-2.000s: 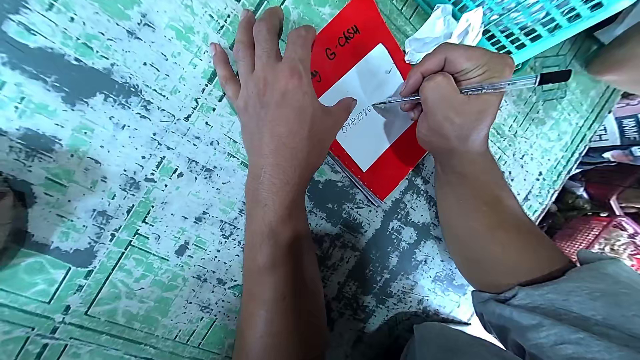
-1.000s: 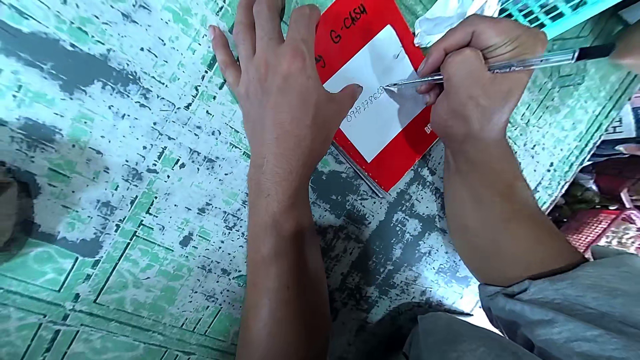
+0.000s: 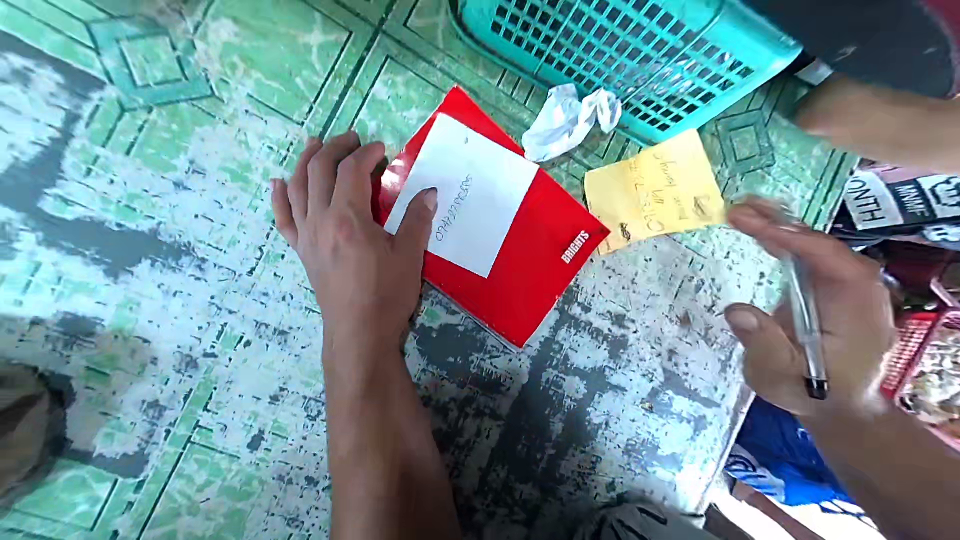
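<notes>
My left hand (image 3: 367, 225) lies over the left side of a red-covered notebook (image 3: 525, 292), its thumb on a white slip of paper (image 3: 487, 195) that bears handwriting. My right hand (image 3: 810, 307), slightly blurred, is raised right of the notebook with a clear-barrelled pen (image 3: 806, 330) held across the palm, the dark end down. Its fingertips are at the right edge of a yellow handwritten paper (image 3: 652, 187); whether they touch it I cannot tell. That paper meets the notebook's right corner. A crumpled white paper or plastic (image 3: 566, 124) lies above, beside the notebook.
A teal plastic basket (image 3: 630, 60) stands at the top on the worn green patterned table (image 3: 187, 300). Another person's arm (image 3: 885, 120) reaches in at the upper right. Beyond the table's right edge are a red basket (image 3: 911, 349), printed packaging (image 3: 900, 202) and a blue bag (image 3: 787, 450).
My right hand has left the white slip, where it was writing, and moved right beside the yellow paper, the pen still in it. My left hand stays on the notebook. The view has shifted.
</notes>
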